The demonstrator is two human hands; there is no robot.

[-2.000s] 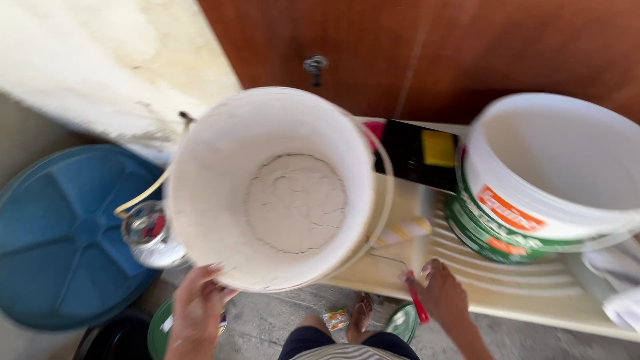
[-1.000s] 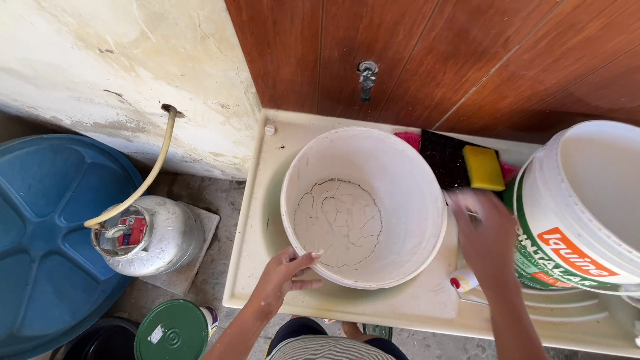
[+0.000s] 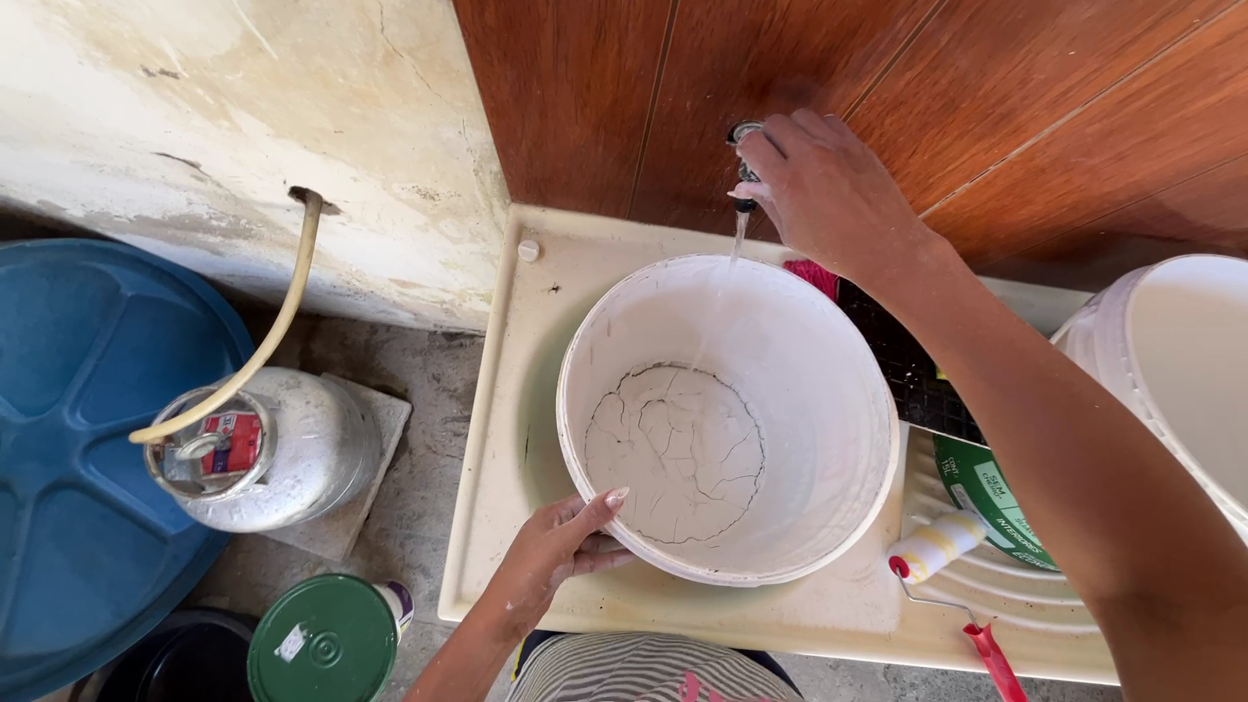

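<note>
A white plastic bucket [image 3: 829,468] stands in the basin of a cream sink [image 3: 478,526]. Dried, cracked white paint [image 3: 673,448] covers its bottom. My left hand [image 3: 565,546] grips the near-left rim, thumb over the edge. On the wooden wall, my right hand [image 3: 804,175] has its fingers closed around the tap [image 3: 746,166], and a thin stream of water [image 3: 739,239] runs from it into the bucket. Right of the bucket, a paint roller [image 3: 938,546] with a red handle lies on the ribbed drainboard, touched by neither hand.
A larger white and green bucket [image 3: 1111,322] stands at right. Behind my right forearm is a black tray [image 3: 907,380], beside a pink cloth [image 3: 812,277]. On the left are a gas cylinder [image 3: 312,448] with a hose [image 3: 292,292], a blue round lid [image 3: 78,390] and a green-lidded tub [image 3: 322,639].
My right hand, holding the roller's red handle two seconds ago, is now up on the tap. Water now runs. The bucket, tilted over the sink's left end at first, stands in the basin.
</note>
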